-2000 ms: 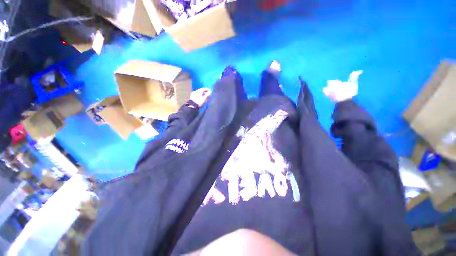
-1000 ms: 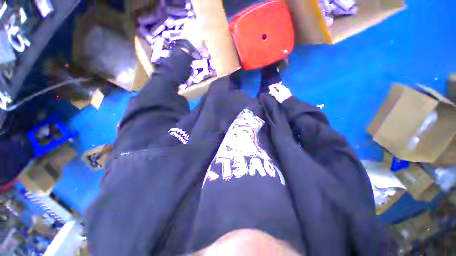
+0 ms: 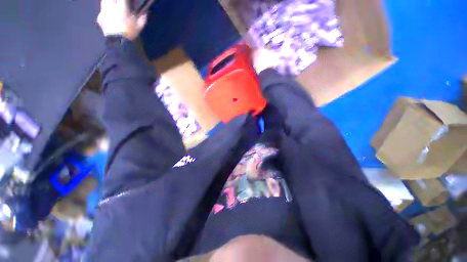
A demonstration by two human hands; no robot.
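Observation:
My left hand (image 3: 122,19) is at the top left, against the dark bench (image 3: 56,41) near its edge. Its fingers are blurred and I cannot tell if it holds anything. My right hand (image 3: 262,57) is blurred and partly hidden by its sleeve, between the red-orange stool (image 3: 233,94) and the pale lavender-white parts (image 3: 294,33) heaped in a large open carton (image 3: 358,46). I cannot tell if it grips the carton, the stool or a part.
A second carton (image 3: 187,74) with pale parts stands left of the stool. A closed-looking carton (image 3: 420,140) is on the blue floor at the right. A blue crate (image 3: 70,175) and clutter lie at the lower left.
The view has shifted toward the bench. My left hand has moved from the carton of parts up to the bench edge. My right hand has moved up beside the stool and the large carton.

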